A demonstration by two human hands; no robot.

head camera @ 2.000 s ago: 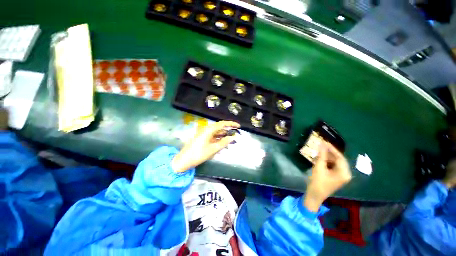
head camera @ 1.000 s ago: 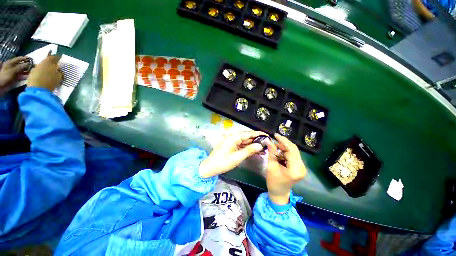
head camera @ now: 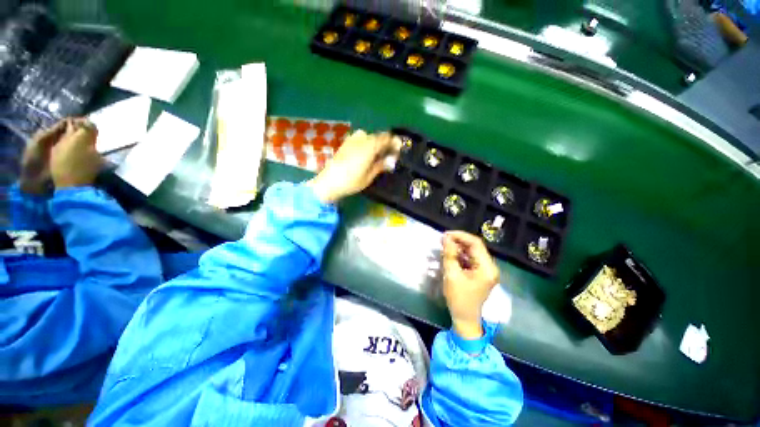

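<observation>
My left hand [head camera: 354, 165] is over the left end of the near black blister tray [head camera: 521, 208]. Its fingertips are closed on a small round module [head camera: 390, 160], mostly hidden, with a whitish bit showing, at the left pockets. Silvery round modules [head camera: 454, 203] sit in the other visible pockets, some with white bits. My right hand [head camera: 469, 273] is just in front of the tray's near edge, fingers curled; whether they hold anything cannot be told. Amber film pieces [head camera: 390, 218] lie on the bench near a pale glossy patch.
A second black tray [head camera: 379, 50] with amber-faced modules is further back. A black parts box [head camera: 637, 313] with beige bits and a white scrap [head camera: 694, 343] are at right. An orange-red sticker sheet [head camera: 304, 140], bagged cream strips [head camera: 240, 138] and a neighbour's hands [head camera: 65, 154] are at left.
My hands were together over the module in front of the tray. My left hand has moved left and away to the tray's left end; my right hand stays in front, now apart. The view has shifted.
</observation>
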